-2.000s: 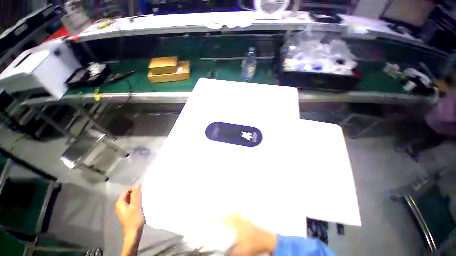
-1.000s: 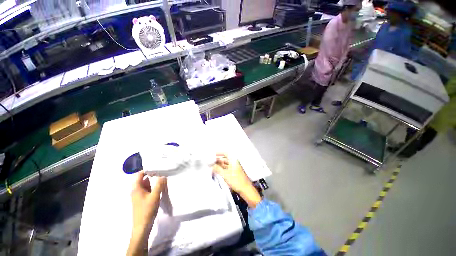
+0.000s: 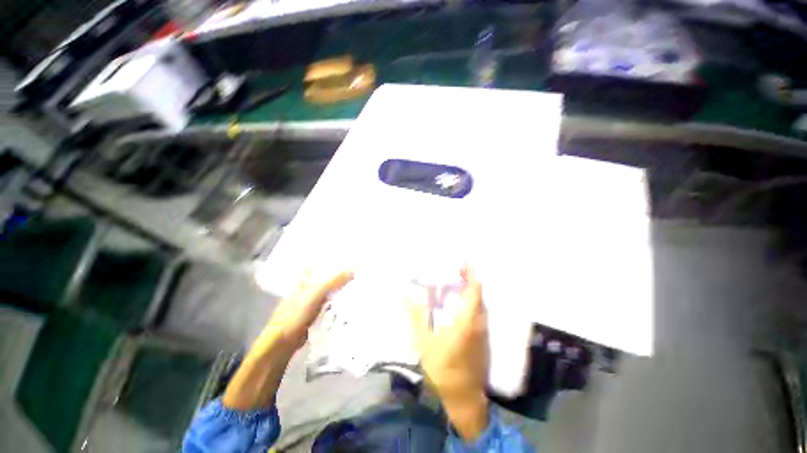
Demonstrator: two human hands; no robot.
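Observation:
The large white housing [image 3: 425, 230] lies in front of me, with a dark rounded logo plate [image 3: 426, 178] on its face. A flat white panel [image 3: 611, 257] shows past its right side. A white cloth [image 3: 367, 332] hangs crumpled at the near edge, overexposed against the casing. My left hand [image 3: 305, 310] is at the cloth's left side, fingers on it. My right hand [image 3: 449, 341] is at its right side, fingers pointing forward. Blur and glare hide how firmly each hand holds the cloth. Small black connectors [image 3: 566, 349] show at the lower right.
A green bench behind bears a brown cardboard box [image 3: 339, 80], a clear bottle [image 3: 484, 57] and a dark bin of clear plastic items [image 3: 624, 44]. A white unit [image 3: 146, 84] stands at the left end. Green-shelved carts [image 3: 62, 372] stand at the lower left.
My view has swung back left and down from the co-workers. The cloth and both hands have moved from over the logo plate to the housing's near edge, uncovering the plate.

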